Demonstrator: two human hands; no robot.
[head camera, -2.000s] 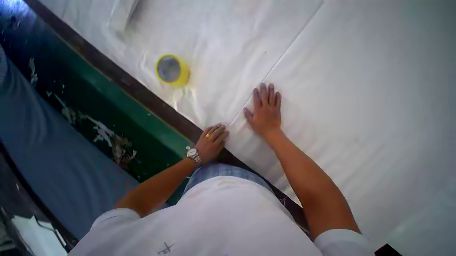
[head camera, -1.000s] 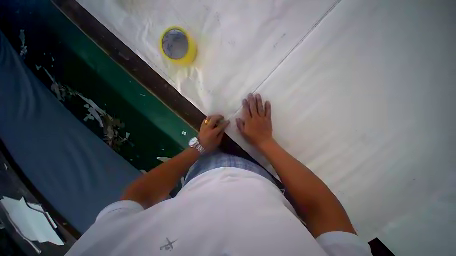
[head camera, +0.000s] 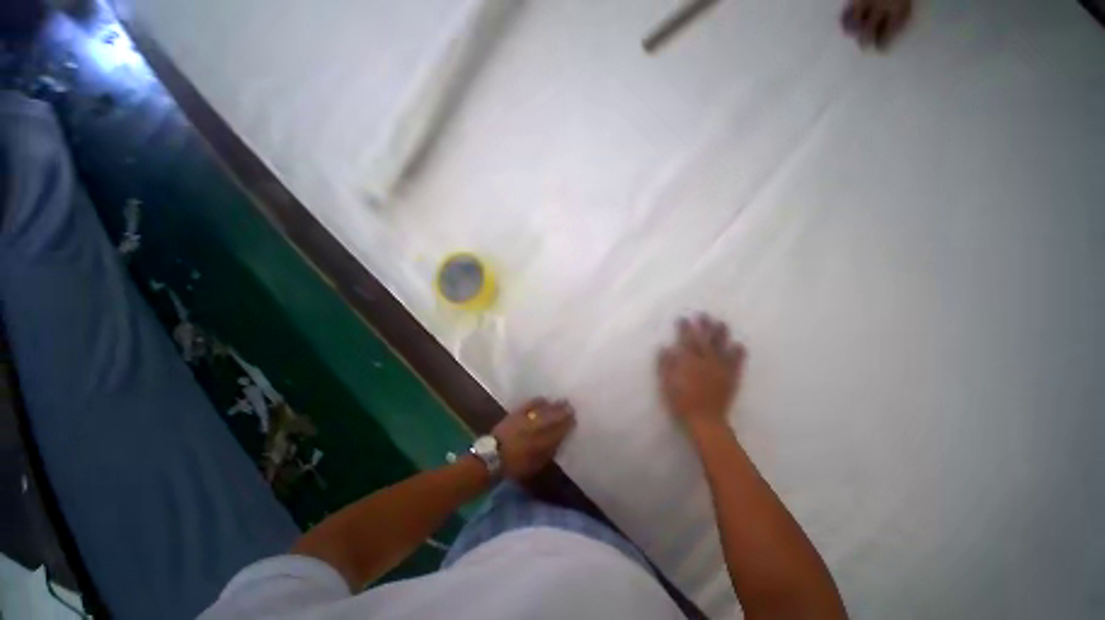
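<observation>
A white sheet (head camera: 945, 303) covers the table, with a faint straight overlap line running up and right between my hands and the far side. My left hand (head camera: 533, 436), with a ring and a watch, rests at the sheet's near edge, fingers bent over it; whether it pinches the sheet is unclear. My right hand (head camera: 700, 369) lies palm down on the sheet, fingers slightly apart, a little blurred, holding nothing. A yellow tape roll with a grey centre (head camera: 467, 281) lies on the sheet, up and left of my left hand.
A folded white strip (head camera: 442, 103) lies on the sheet at upper left. The end of a flat stick (head camera: 679, 22) shows at the top. Another person's hand (head camera: 877, 19) rests at the far side. Left of the table are a scrap-strewn green floor (head camera: 351, 388) and blue-grey cloth (head camera: 133, 400).
The view has shifted, so the folded strip, the stick and another person's hand now show. My right hand has moved right, away from my left hand and the overlap line. My left hand stays at the edge.
</observation>
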